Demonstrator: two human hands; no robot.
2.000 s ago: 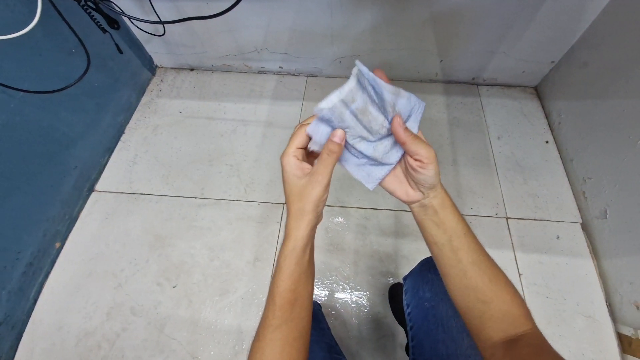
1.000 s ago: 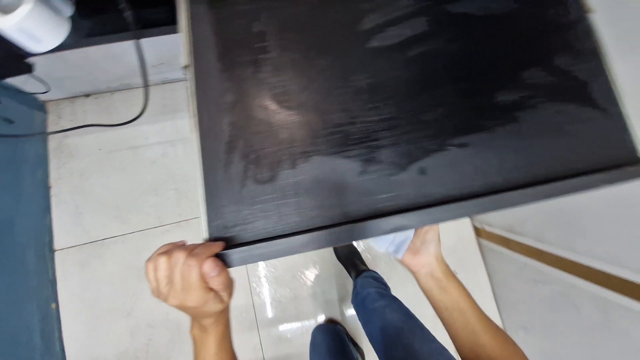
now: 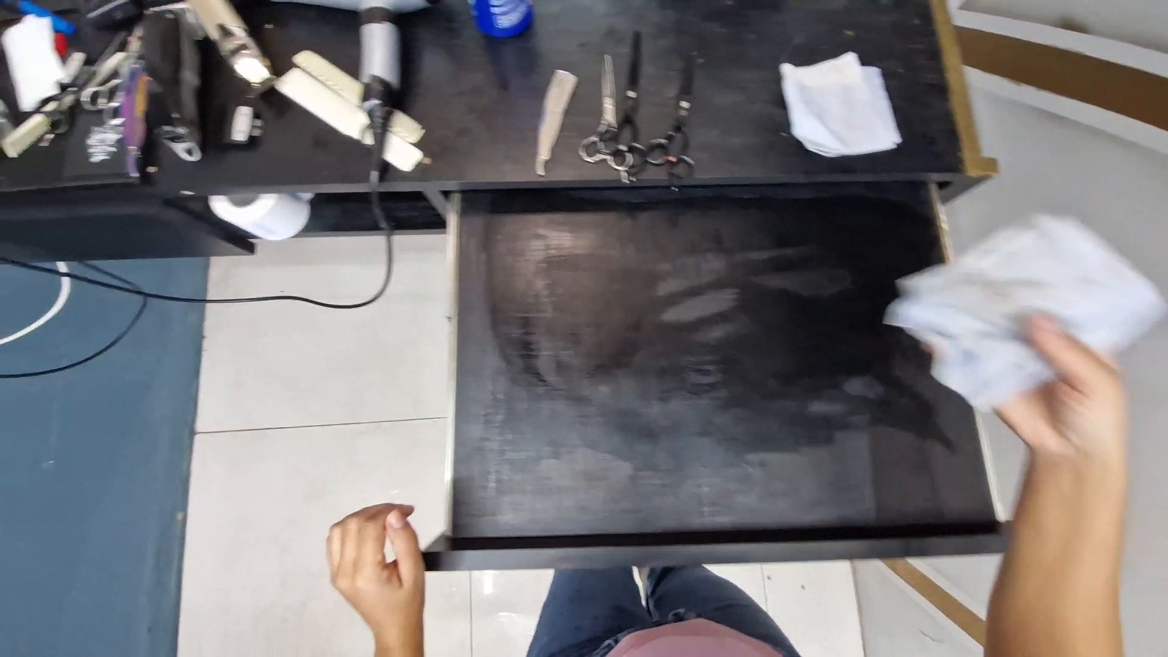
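Observation:
A pulled-out black drawer with damp-looking streaks inside fills the middle of the view. My right hand holds a crumpled white and pale blue cloth above the drawer's right side; the cloth is slightly blurred. Just left of the drawer's front left corner is my left hand, with its fingers curled and nothing seen in them. Whether it touches the corner, I cannot tell.
On the black counter lie a folded white cloth, a razor, several scissors, combs, a hair clipper and a hair dryer. A black cord hangs at the left. A wall stands at the right.
Two seconds ago both hands held the cloth low over the floor; now only the right has it, above the drawer. My left hand has left the drawer's front corner. The view has shifted to the counter.

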